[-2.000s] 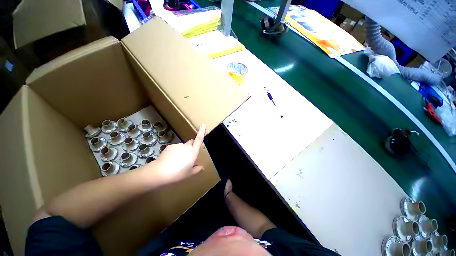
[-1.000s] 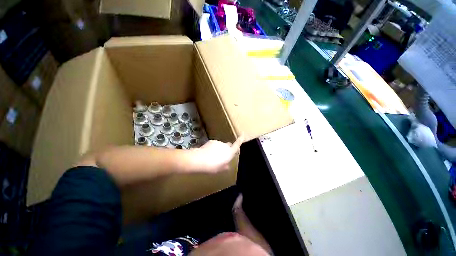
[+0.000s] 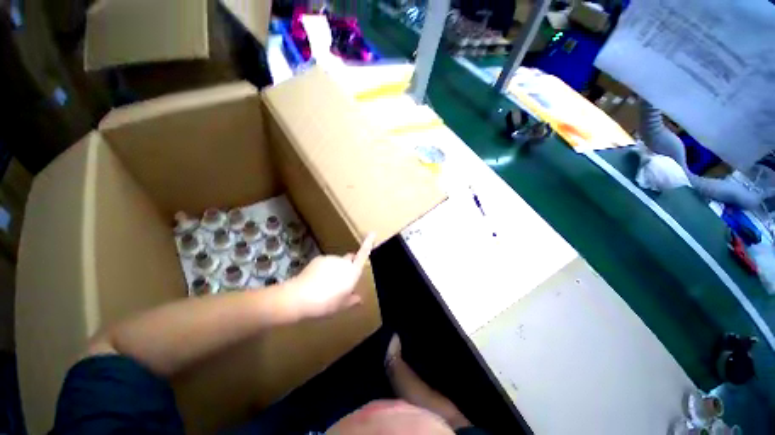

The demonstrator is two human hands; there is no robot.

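An open brown carton (image 3: 183, 140) stands at my left with its flaps up. Several flanged housings (image 3: 235, 276) stand upright in rows on a pale sheet (image 3: 278, 206) at its bottom. My left hand (image 3: 327, 285) is at the carton's near right corner, index finger extended against the edge of the right flap (image 3: 361, 161); thumb and index are apart and it holds no part. My left forearm crosses the carton and covers some housings. My right hand (image 3: 396, 357) is low between carton and bench, partly hidden in dark; its grip is unclear.
The pale bench (image 3: 544, 340) runs along my right, with a pen (image 3: 478, 201), a tape roll (image 3: 430, 154) and more housings (image 3: 704, 409) at its far right end. Behind it, a green belt (image 3: 561, 187) carries dark units (image 3: 736, 357). Metal posts (image 3: 431, 51) rise behind the bench.
My view has swung back to the right, so carton and bench shift left and the housings at the bench end show again. Both hands stay near the same carton corner.
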